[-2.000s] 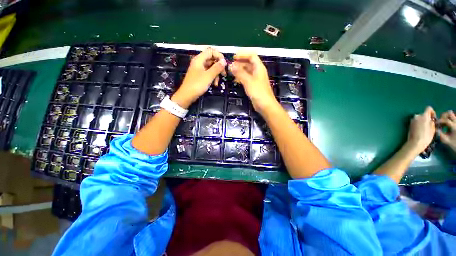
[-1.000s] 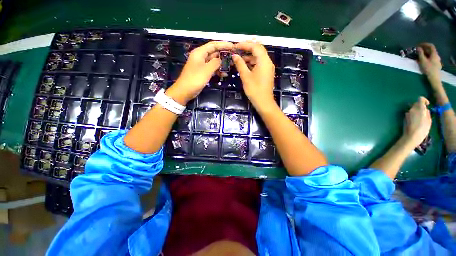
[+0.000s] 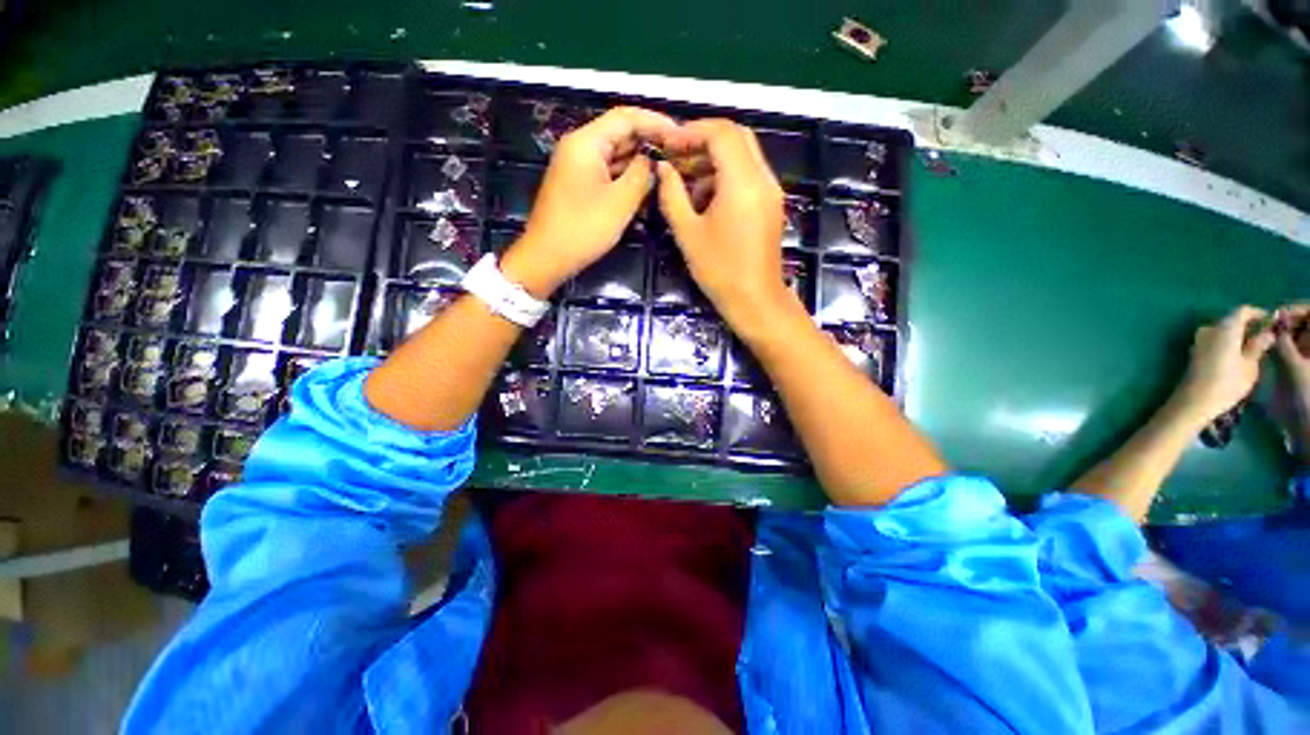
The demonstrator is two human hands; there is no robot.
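My left hand [image 3: 593, 194] and my right hand [image 3: 723, 208] meet fingertip to fingertip over the upper middle of the near black blister tray [image 3: 605, 270]. Between them they hold a small dark sub-assembly [image 3: 655, 155], mostly hidden by the fingers. The near tray has reddish-silver pieces scattered in its square pockets. The left blister tray [image 3: 267, 233] lies against it, with paler brassy units set in its left columns and in its top row.
A white rail [image 3: 805, 101] and a grey post [image 3: 1063, 72] stand behind the trays. A small unit [image 3: 859, 38] lies on green beyond the rail. A neighbour's hands [image 3: 1228, 366] are at the far right. Another black tray [image 3: 17, 216] is at the far left.
My fingers have closed more tightly around the sub-assembly, which showed more a second ago. The neighbour's raised hand has come back from the rail to the other hand. The view has shifted slightly.
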